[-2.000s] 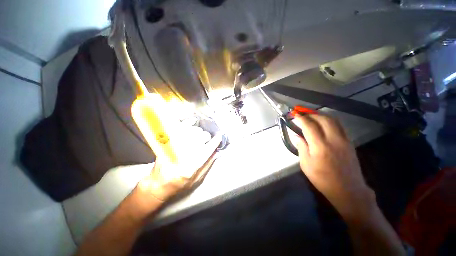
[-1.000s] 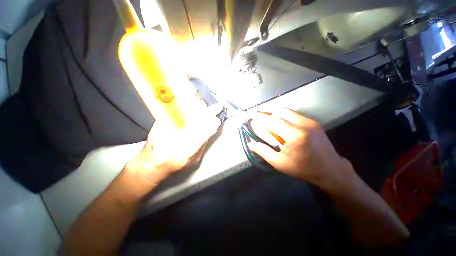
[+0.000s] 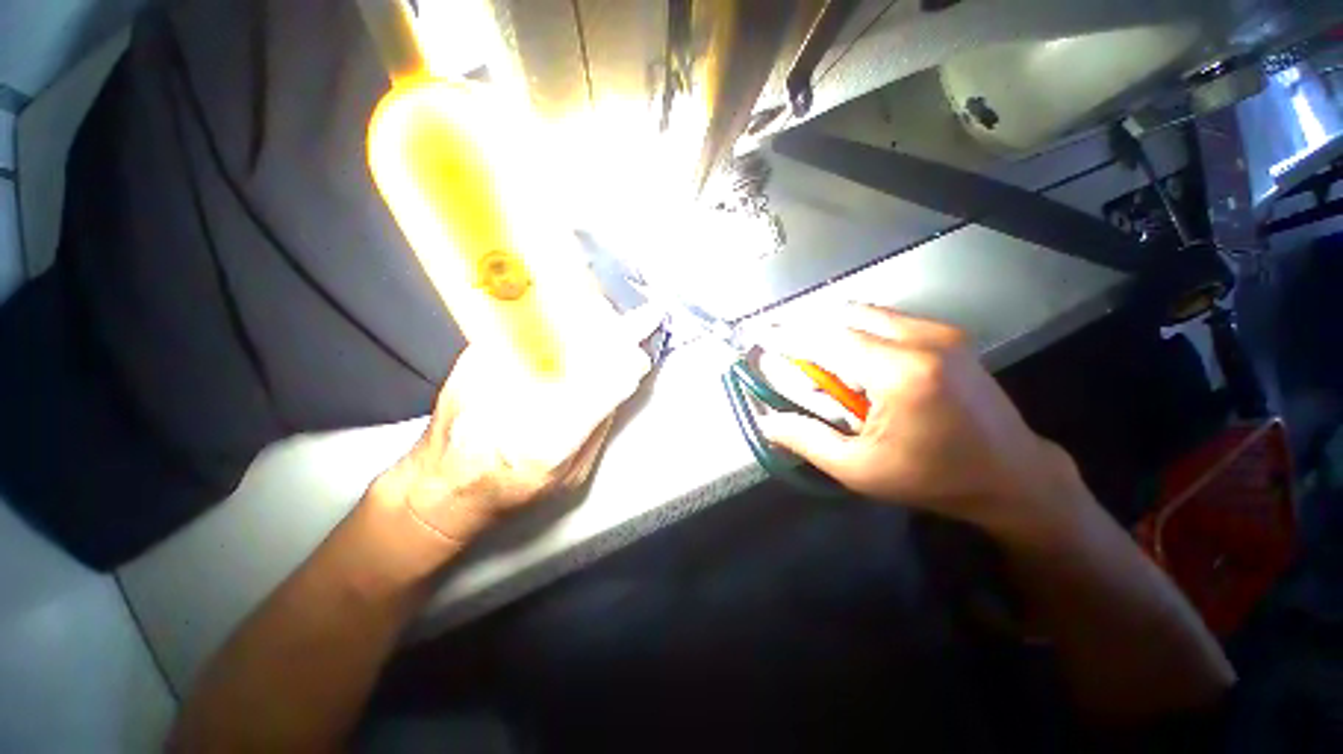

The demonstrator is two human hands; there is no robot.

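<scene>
The dark garment (image 3: pixel 221 251) lies bunched on the left of the table. My left hand (image 3: pixel 508 427) pinches a small dark edge of cloth (image 3: pixel 658 342) at its fingertips, partly washed out by glare. My right hand (image 3: pixel 913 420) holds the scissors (image 3: pixel 759 413) by their handles, one dark green loop and one orange. The blades point left toward the cloth edge at my left fingertips; glare hides whether they touch it or how far they are open. A glowing yellow attachment (image 3: pixel 457 192) hangs over my left hand.
The presser foot area (image 3: pixel 751 206) lies in strong glare behind my hands. A long dark strip (image 3: pixel 957 192) runs right from it. The off-white machine part (image 3: pixel 1060 81) is at upper right. The pale table's front edge (image 3: pixel 589 538) runs below my hands. A red object (image 3: pixel 1225 523) is at lower right.
Since two seconds ago, the scissors have moved from right of the needle to the cloth at my left fingertips. Over the last second my right hand has moved slightly right. The view has shifted too.
</scene>
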